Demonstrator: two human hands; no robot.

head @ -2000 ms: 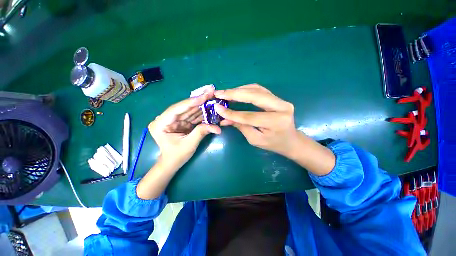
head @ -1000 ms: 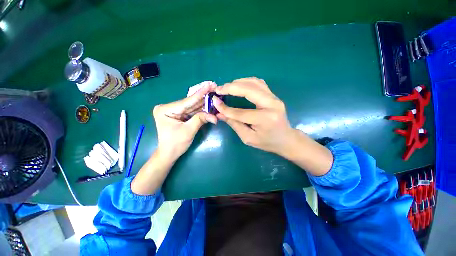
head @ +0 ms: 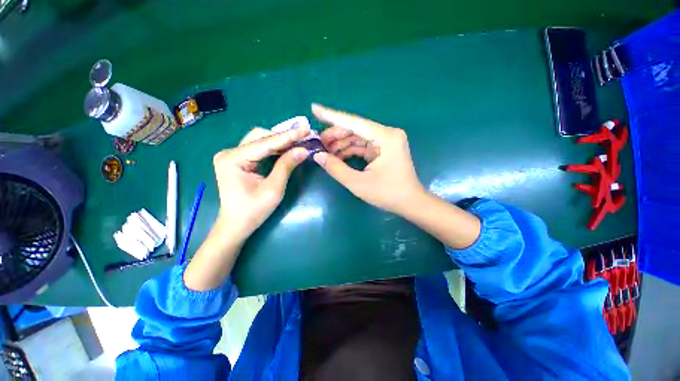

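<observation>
A small dark watch body (head: 313, 145) is held between both hands above the green bench, its edge towards me; the fingers hide much of it. My left hand (head: 257, 175) pinches it from the left, with the white wipe (head: 291, 124) at its fingertips on the far side. My right hand (head: 373, 160) holds it from the right with the thumb at its near edge; the index finger is raised off it and the other fingers are curled.
Left: white bottle (head: 142, 115), opened unit (head: 200, 106), small pot (head: 112, 169), wipes (head: 140, 234), white stick (head: 172, 208), blue stick (head: 192, 223), black thin tool (head: 138, 263), fan (head: 33, 216). Right: black slab (head: 573, 82), red clamps (head: 600, 175), clamped units (head: 617, 286), blue bin (head: 675, 164).
The watch body has been turned so a narrow edge shows. My right index finger has lifted off it. The view has shifted slightly, moving the bench items left in the picture.
</observation>
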